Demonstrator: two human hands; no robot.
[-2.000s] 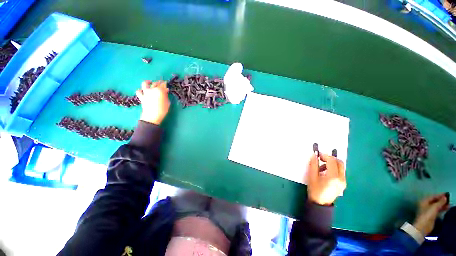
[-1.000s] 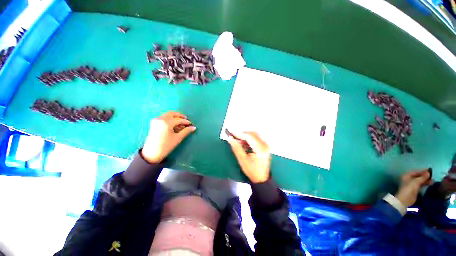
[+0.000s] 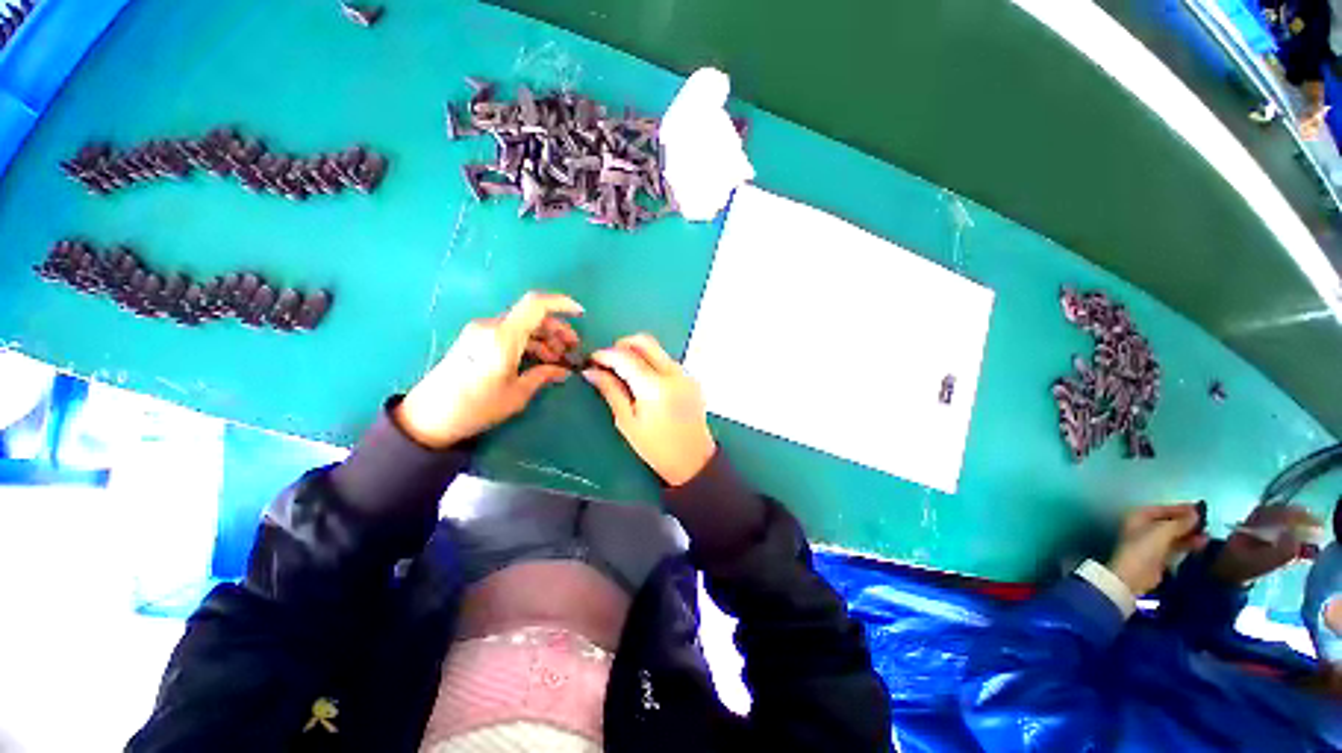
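Note:
My left hand (image 3: pixel 493 371) and my right hand (image 3: pixel 652 405) meet over the green bench, left of the white sheet (image 3: pixel 839 324). A small dark part (image 3: pixel 580 362) is held between the fingertips of both hands, mostly hidden by them. One dark piece (image 3: pixel 946 389) lies on the sheet near its right edge. A jumbled pile of dark parts (image 3: pixel 574 159) lies beyond my hands. Two close rows of dark pieces, an upper row (image 3: pixel 228 165) and a lower row (image 3: pixel 184 291), lie at the left.
A crumpled white lump (image 3: pixel 704 144) sits between pile and sheet. Another dark pile (image 3: pixel 1107 375) lies right of the sheet, near the hands of a person in blue sleeves (image 3: pixel 1155 547). A blue bin edge (image 3: pixel 66 74) is at upper left. A stray part (image 3: pixel 359 13) lies at the far edge.
My left hand has come back from beside the pile. My right hand has left the sheet and moved left to meet it, leaving one piece there. The camera view has shifted.

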